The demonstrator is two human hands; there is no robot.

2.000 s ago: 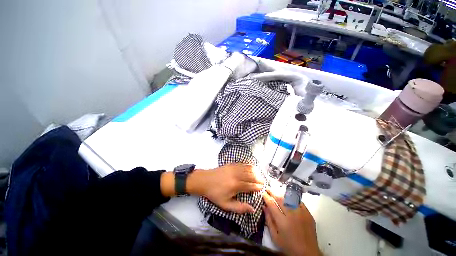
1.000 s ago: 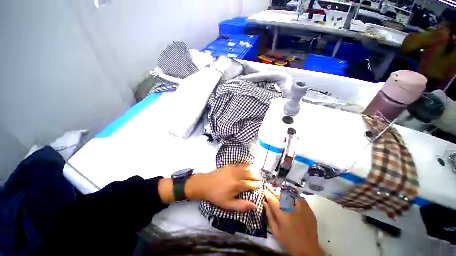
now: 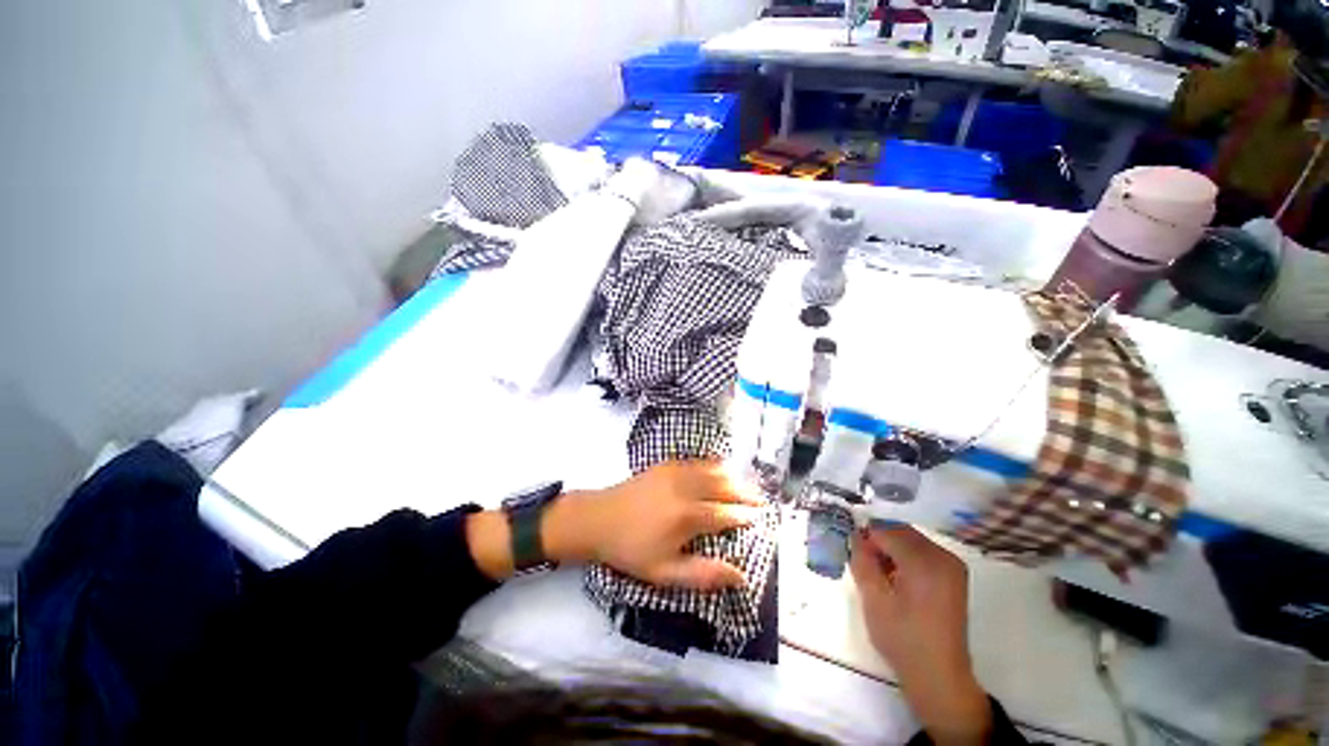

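Observation:
Black-and-white checked cloth [image 3: 678,328] lies bunched on the table and runs down to the needle area of the white sewing machine [image 3: 904,364]. My left hand [image 3: 663,528] lies flat on the checked cloth, left of the needle, fingers a little spread and fingertips by the bright needle area. My right hand [image 3: 915,598] is right of the cloth, fingers curled with the tips together beside the small grey part [image 3: 829,539] below the machine head; whether it holds anything small cannot be told. White cloth [image 3: 561,299] lies with the checked heap. The presser foot is hidden by glare.
Brown plaid cloth [image 3: 1115,437] drapes over the machine arm. A dusty pink cone-like object [image 3: 1151,219] stands behind it. A black phone-like object [image 3: 1108,611] lies right of my right hand. A navy garment [image 3: 110,568] is at left. Blue crates [image 3: 671,124] and a person [image 3: 1253,124] are behind.
My right hand has left the checked cloth and moved right and up beside the machine's grey part. My left hand stays on the cloth. The view has shifted slightly.

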